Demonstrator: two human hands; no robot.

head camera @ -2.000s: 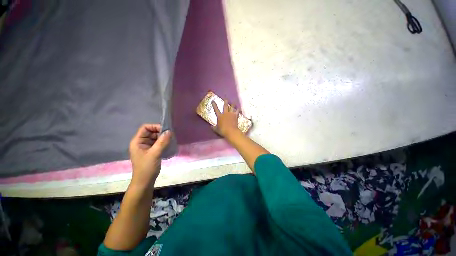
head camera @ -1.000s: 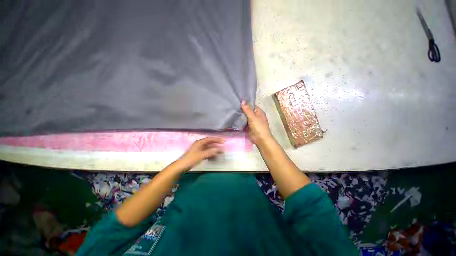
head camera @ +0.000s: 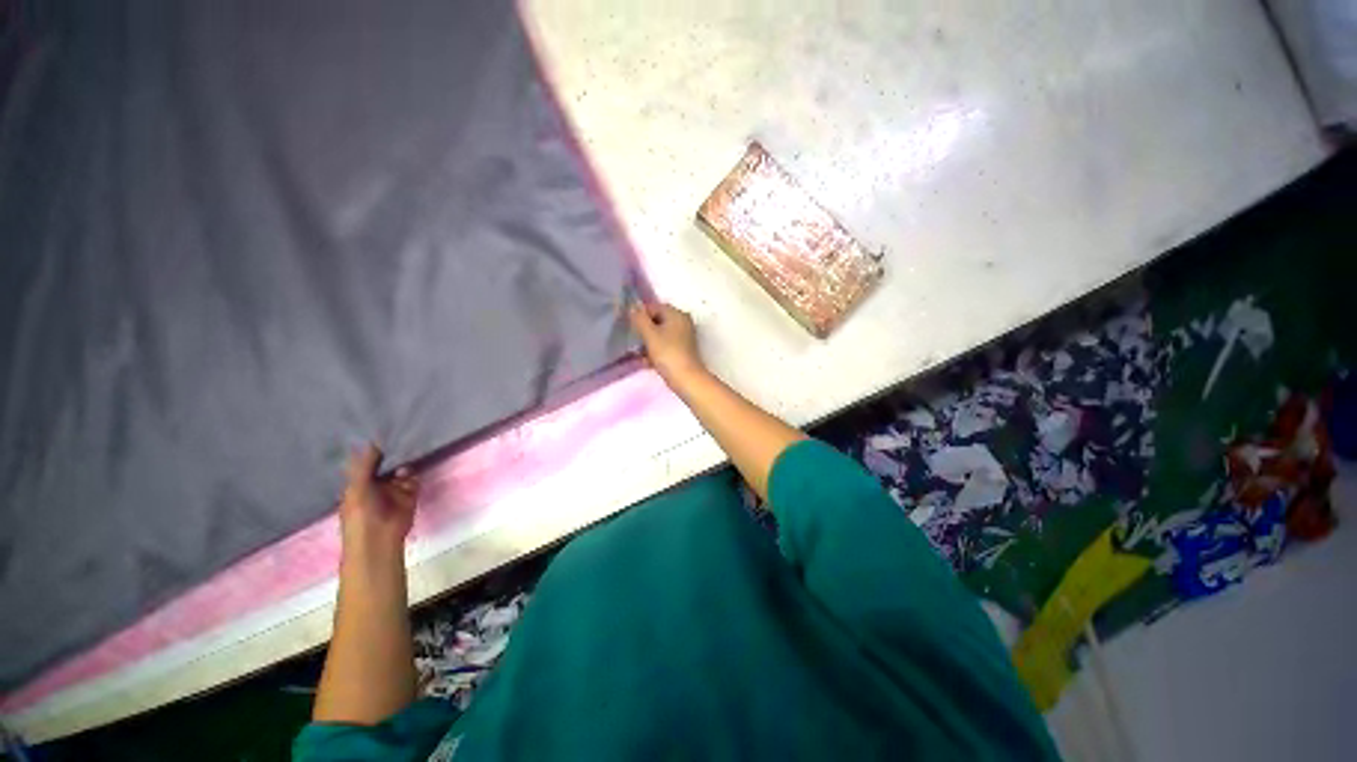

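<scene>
A grey fabric ply (head camera: 298, 223) lies over the left part of the table, its near edge running slantwise. A pale pink band (head camera: 514, 447) of the lay shows along that edge, with a thin pink line along the ply's right edge. My right hand (head camera: 667, 340) grips the near right corner of the grey fabric. My left hand (head camera: 378, 499) grips its near edge further left, fingertips partly hidden at the cloth. A metal weight (head camera: 792, 241) in shiny coppery wrapping lies on the table, right of the fabric.
The cream table (head camera: 1042, 164) extends to the right, its near edge just in front of me. White underlay paper (head camera: 581, 484) runs under the pink edge. Below are a green floor, fabric scraps (head camera: 967, 462) and a yellow strip (head camera: 1075, 610).
The grey ply now covers the mauve area seen earlier. The weight has gone from the fabric to the bare table. My left hand has moved left and taken the near edge. The view has turned.
</scene>
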